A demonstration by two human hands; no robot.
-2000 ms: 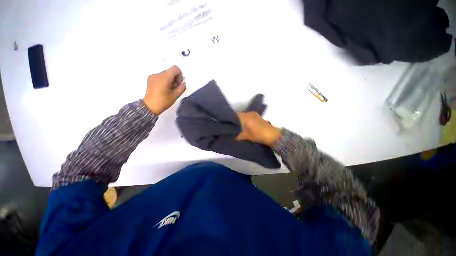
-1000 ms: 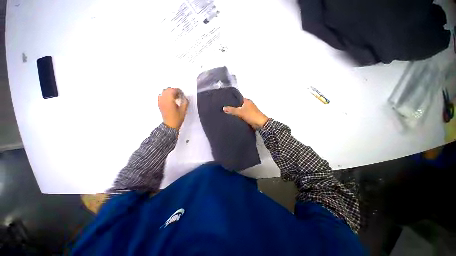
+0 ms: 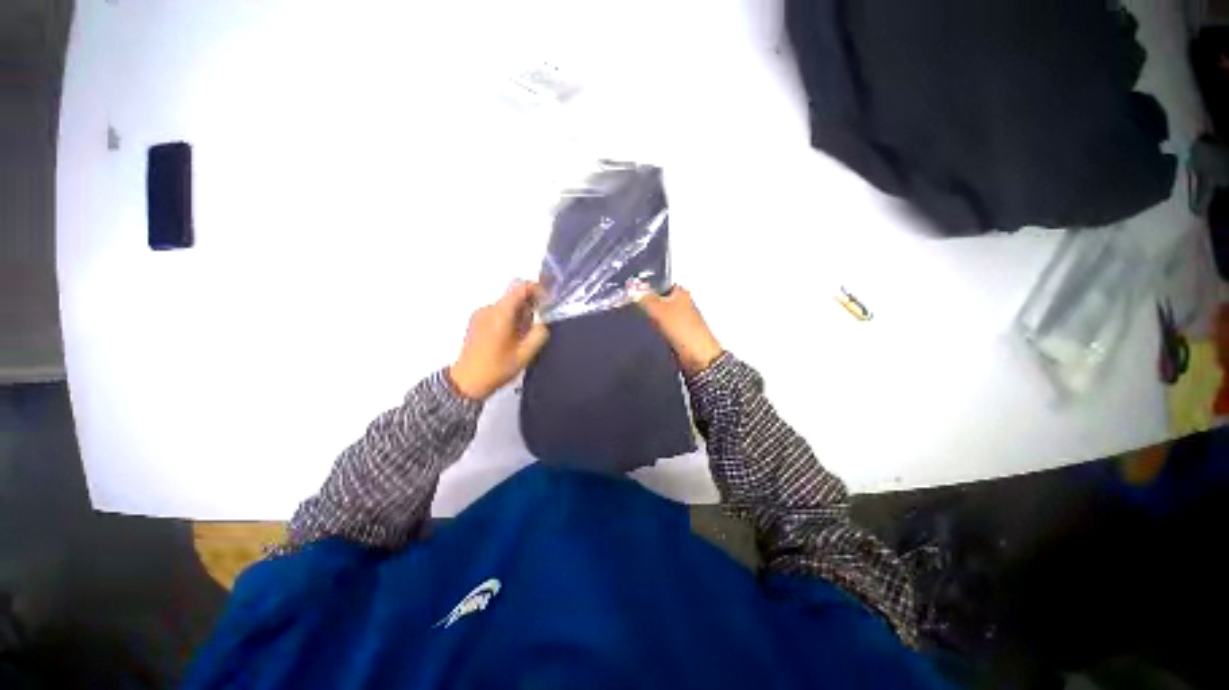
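A folded dark garment [image 3: 607, 391] lies on the white table in front of me. Its far part is inside a clear, shiny polybag [image 3: 607, 243]; its near part is bare cloth. My left hand [image 3: 501, 337] pinches the bag's left edge near its opening. My right hand [image 3: 678, 324] holds the bag's right edge, with the thumb at the opening over the garment. The far end of the bag lies beyond both hands, with glare on the film.
A large dark garment pile [image 3: 991, 115] lies at the far right. Small snips [image 3: 853, 305] lie right of my hands. A stack of empty polybags [image 3: 1082, 307] and scissors [image 3: 1171, 342] lie near the right edge. A black phone [image 3: 170, 196] lies at the left.
The garment was loosely bunched in my right hand, then flat with its far end in the bag. The bag now covers more of it, and my left hand has moved to the bag's left edge.
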